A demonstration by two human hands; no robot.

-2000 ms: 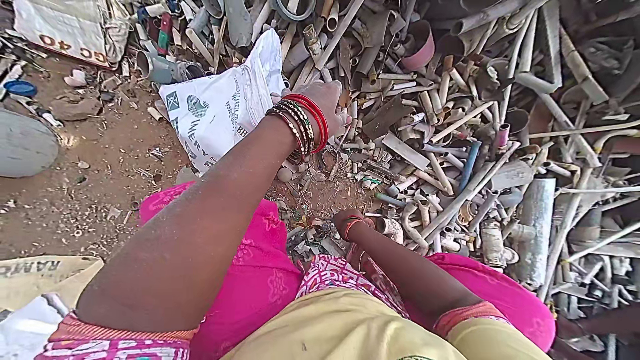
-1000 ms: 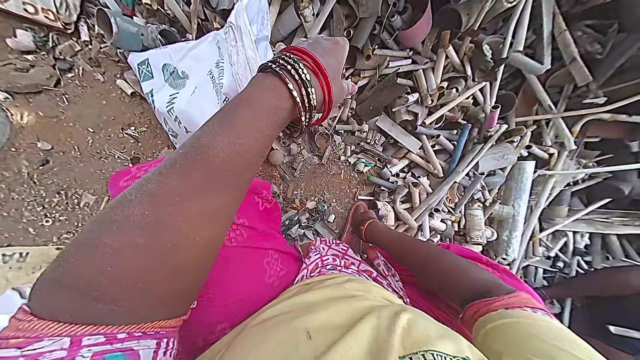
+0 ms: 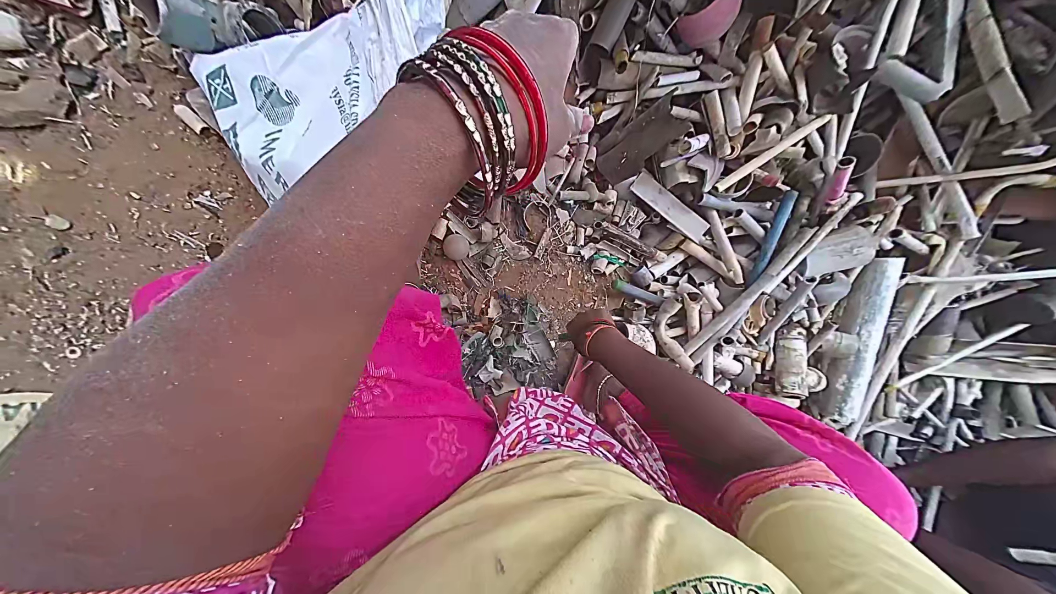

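My left hand (image 3: 544, 91), with red and dark patterned bangles at the wrist, reaches over the near edge of a heap of cut plastic pipe pieces (image 3: 734, 115). Its fingers curl away from view, so what they may hold is hidden. Beside it on the left lies a white printed woven sack (image 3: 305, 91). My right hand (image 3: 590, 327), an orange band at its wrist, is low by my foot, near a small pile of dark and pale scraps (image 3: 507, 346). The fingers of that hand cannot be made out.
Long pale pipes (image 3: 775, 272) and a thick grey pipe (image 3: 866, 338) lie on the right. Bare soil with small debris (image 3: 107, 239) spreads on the left. Another person's limbs (image 3: 982, 466) show at the lower right. A grey-green pipe piece (image 3: 186, 23) is at the upper left.
My left hand has shifted slightly away from the white sack over the pipe heap. My right hand stays low by my foot. The view has shifted somewhat.
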